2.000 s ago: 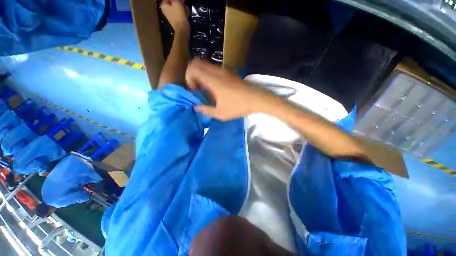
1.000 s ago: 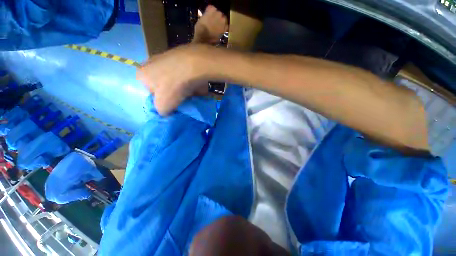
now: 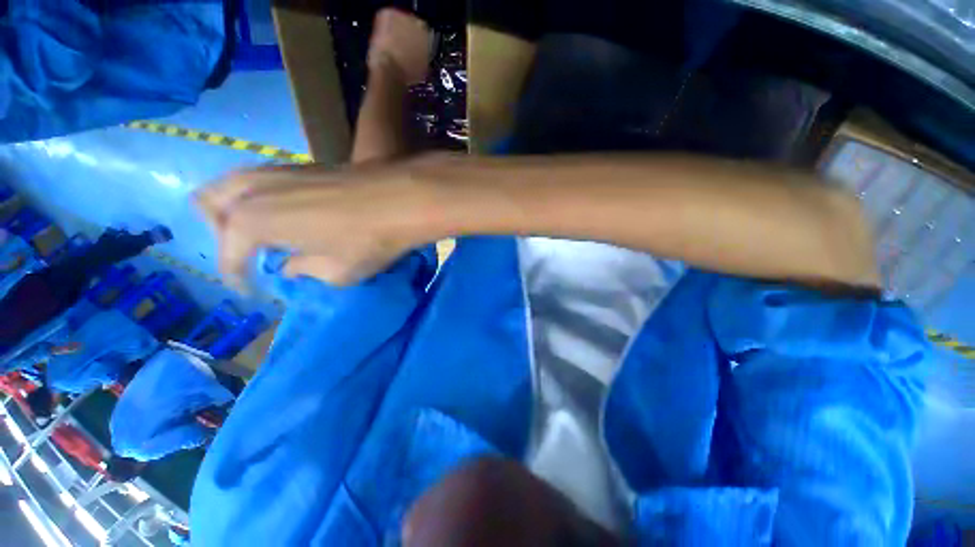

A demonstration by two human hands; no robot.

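Note:
My left hand (image 3: 400, 45) is a closed fist over the open brown carton at the top, small and blurred, with nothing seen in it. My right arm crosses in front of my body. My right hand (image 3: 305, 219) is blurred and lies at the rolled cuff of my left smock sleeve (image 3: 321, 363). A bit of blue cloth shows between its thumb and fingers. The carton (image 3: 308, 80) holds shiny black packed parts (image 3: 453, 91), partly hidden by my left hand and forearm.
A carton with a clear-grey tray grid (image 3: 909, 219) is at the right. The bench edge (image 3: 877, 53) curves across the upper right. Blue-smocked people (image 3: 166, 404) are at the left, beyond the yellow-black floor tape (image 3: 219, 141).
My right hand has moved left from near my left forearm to the sleeve cuff. My left hand moved right, then back left over the carton. The sleeve cloth has shifted.

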